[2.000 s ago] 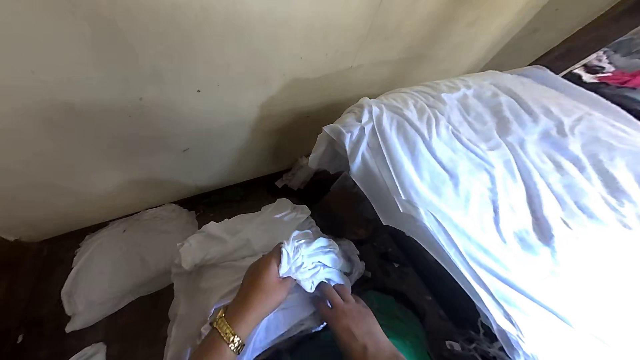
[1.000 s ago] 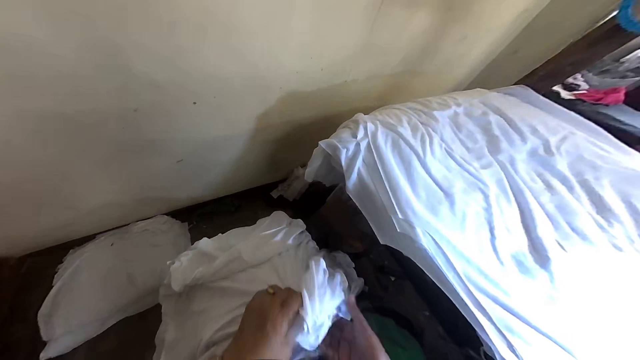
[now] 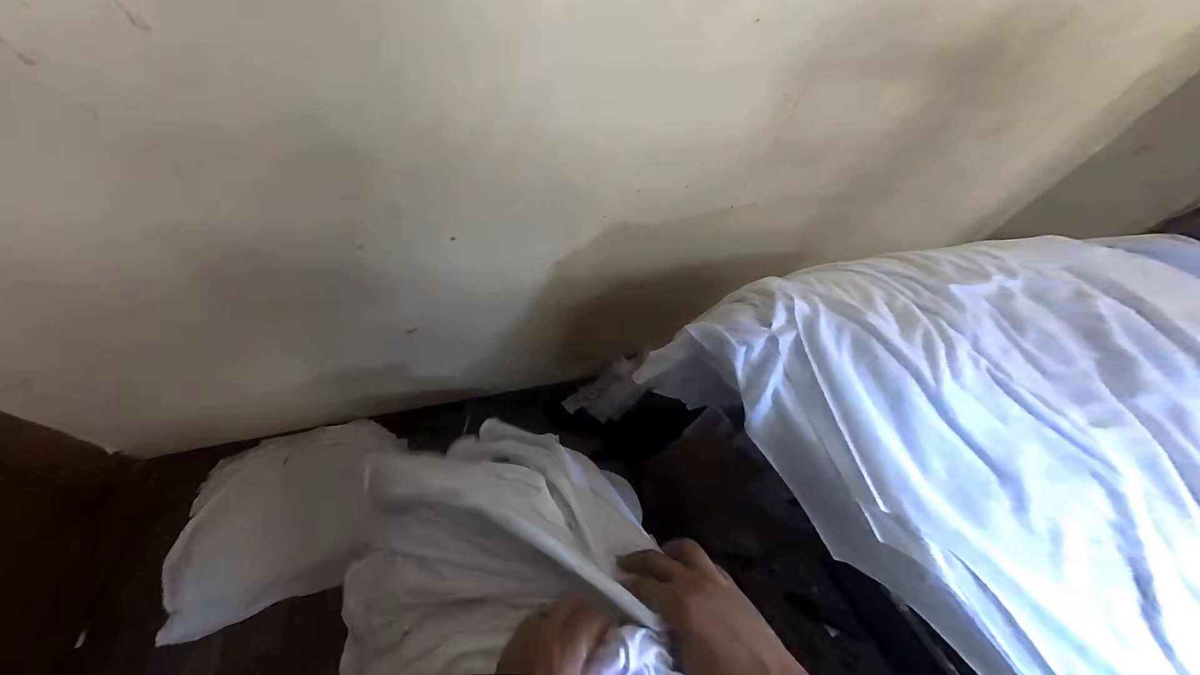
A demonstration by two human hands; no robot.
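A heap of white cloth (image 3: 450,562) lies low in the middle of the head view. At the bottom edge, my left hand (image 3: 560,637) is closed on a bunched part of this cloth, partly cut off by the frame. Just to its right, my right hand (image 3: 698,600) has its fingers bent over the cloth's right side, gripping it. A raised fold runs diagonally from the heap down to between both hands. The lower part of the bunched cloth is out of view.
A flat white cloth bundle (image 3: 281,525) lies on the dark floor at left. At right, a rumpled white sheet (image 3: 956,403) hangs over a raised surface. Behind stands a stained cream wall (image 3: 469,187). A crumpled pale scrap (image 3: 609,386) lies by the wall's foot.
The bright bunched cloth that was held up between both hands is now lower, mostly beyond the bottom edge. A fold of the heap has been lifted. The view has shifted left.
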